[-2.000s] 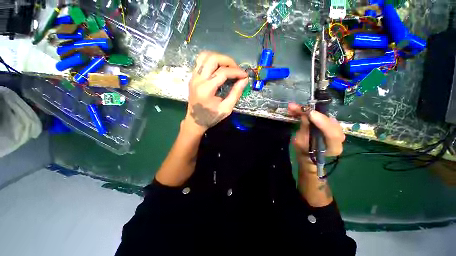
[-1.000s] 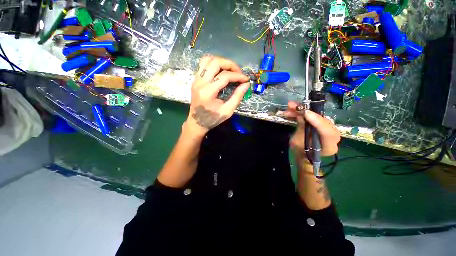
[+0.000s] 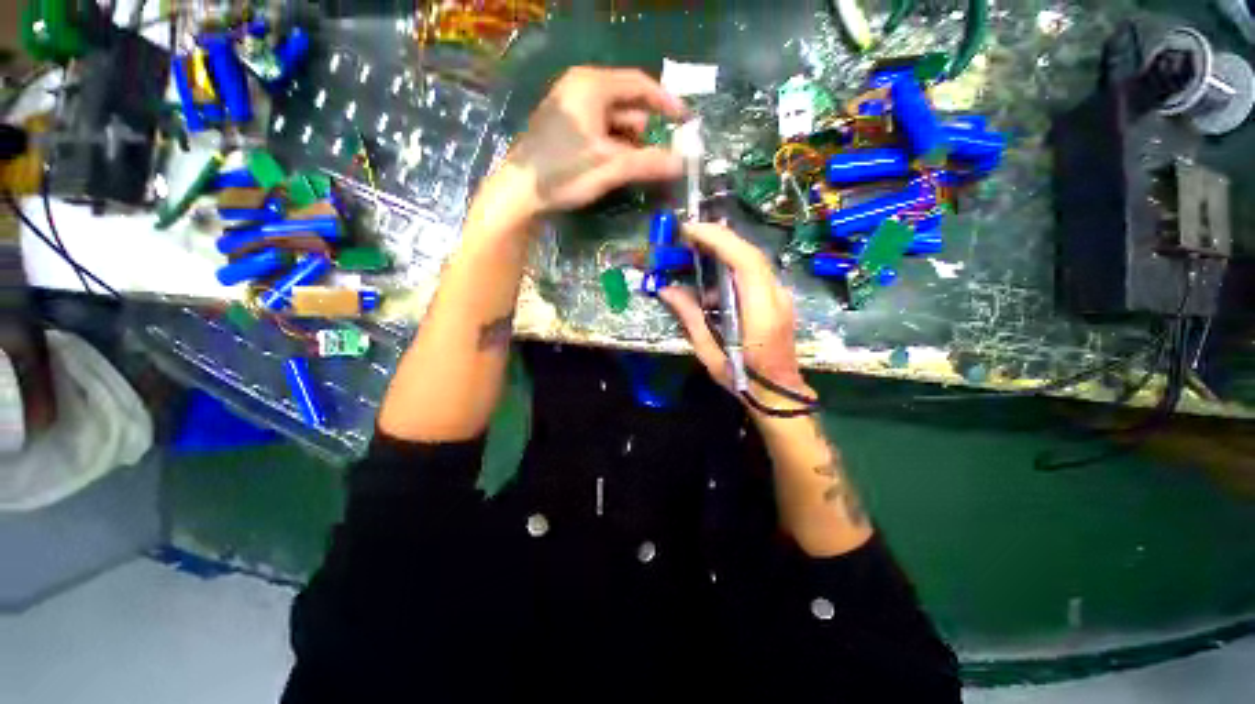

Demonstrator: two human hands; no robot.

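My right hand (image 3: 750, 310) grips the soldering iron (image 3: 730, 316) like a pen; its shaft points up the bench. My left hand (image 3: 585, 138) has thumb and fingers pinched at a small circuit board (image 3: 687, 139), beside the iron's tip; the board is partly hidden and blurred. Blue battery cells (image 3: 668, 252) lie just below, partly hidden by my right hand. A small green board (image 3: 615, 289) lies left of them, near the bench's front edge.
An assembly pile (image 3: 881, 206) of blue cells and green boards lies right. A second assembly pile (image 3: 289, 248) lies left, by clear plastic trays (image 3: 399, 124). Orange loose wires (image 3: 482, 19) and a white paper scrap (image 3: 690, 76) are at the back. The soldering station (image 3: 1122, 206) and solder reel (image 3: 1211, 85) are far right.
The camera view has shifted right. My left hand has moved up the bench to the circuit board. My right hand has brought the iron leftward and up to it.
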